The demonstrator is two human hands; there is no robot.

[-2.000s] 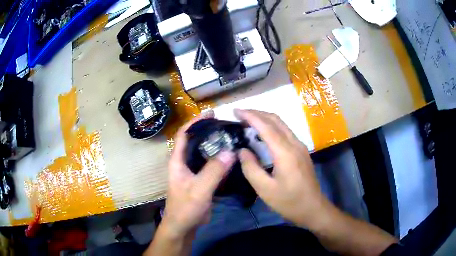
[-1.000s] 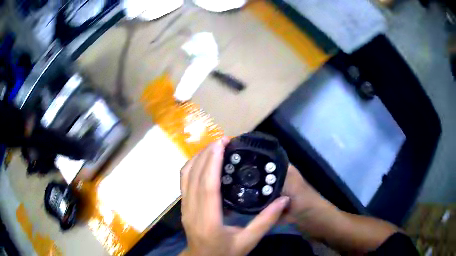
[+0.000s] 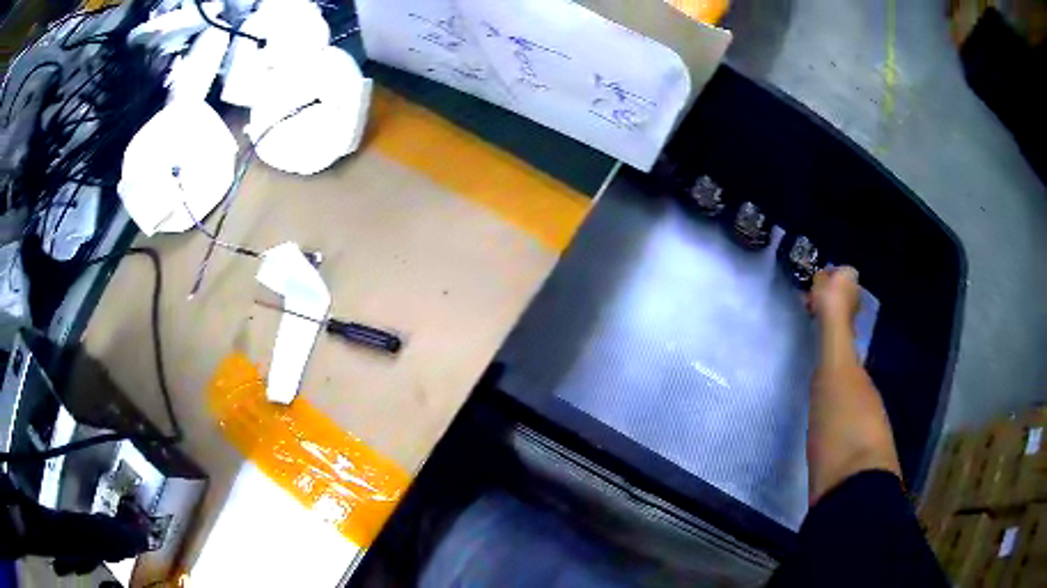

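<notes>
My right hand (image 3: 836, 289) reaches into the large black tub (image 3: 944, 333) at the right. Its fingers are closed on the near right edge of a black camera housing (image 3: 803, 257) with a silvery board showing; my hand hides part of it. Two similar housings, one at the far end (image 3: 706, 195) and one in the middle (image 3: 750, 223), lie in a row beside it along the tub's far side. A pale sheet (image 3: 689, 356) lines the tub. My left hand is out of view.
A handwritten white sheet (image 3: 540, 71) overhangs the tub's back left. On the bench lie a hand screwdriver (image 3: 365, 335), a white bracket (image 3: 295, 356) and white discs with cables (image 3: 178, 167). The screw feeder (image 3: 172, 505) is at lower left.
The view has swung right to the tub. The housing held in both hands at the bench edge is gone from there; my right hand is now in the tub and my left hand has left view.
</notes>
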